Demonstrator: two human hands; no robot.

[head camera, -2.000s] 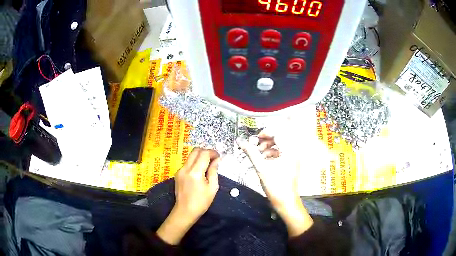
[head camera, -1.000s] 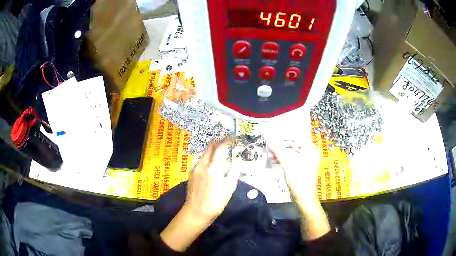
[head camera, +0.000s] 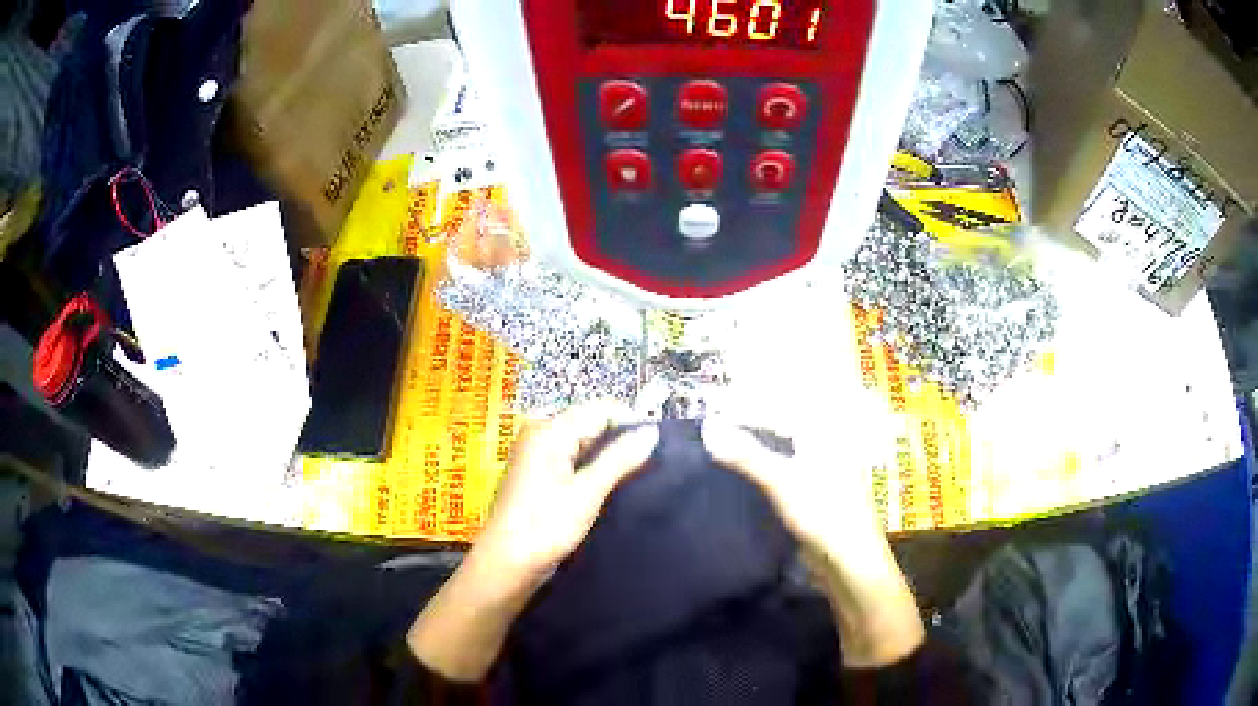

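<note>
A dark garment (head camera: 662,566) runs from my lap up over the table edge, its upper edge at the small metal die (head camera: 680,400) under the machine head (head camera: 704,152). My left hand (head camera: 552,483) pinches the cloth at its upper left. My right hand (head camera: 793,483) holds it at the upper right. The red-lit counter (head camera: 742,19) reads 4601. A pile of small silvery pieces (head camera: 552,338) lies left of the die, another pile (head camera: 952,317) to the right. Glare washes out part of my right hand, and no button shows on the held cloth.
A black smartphone (head camera: 362,356) and white paper slips (head camera: 218,331) lie left on the yellow-taped table. Cartons stand at the left (head camera: 324,117) and right (head camera: 1152,179). Yellow-and-black handles (head camera: 959,204) lie behind the right pile. A navy garment with silver buttons (head camera: 152,111) is upper left.
The garment has moved up to the die, and both hands now hold its upper edge. The silver button seen on it earlier no longer shows. The counter went from 4600 to 4601.
</note>
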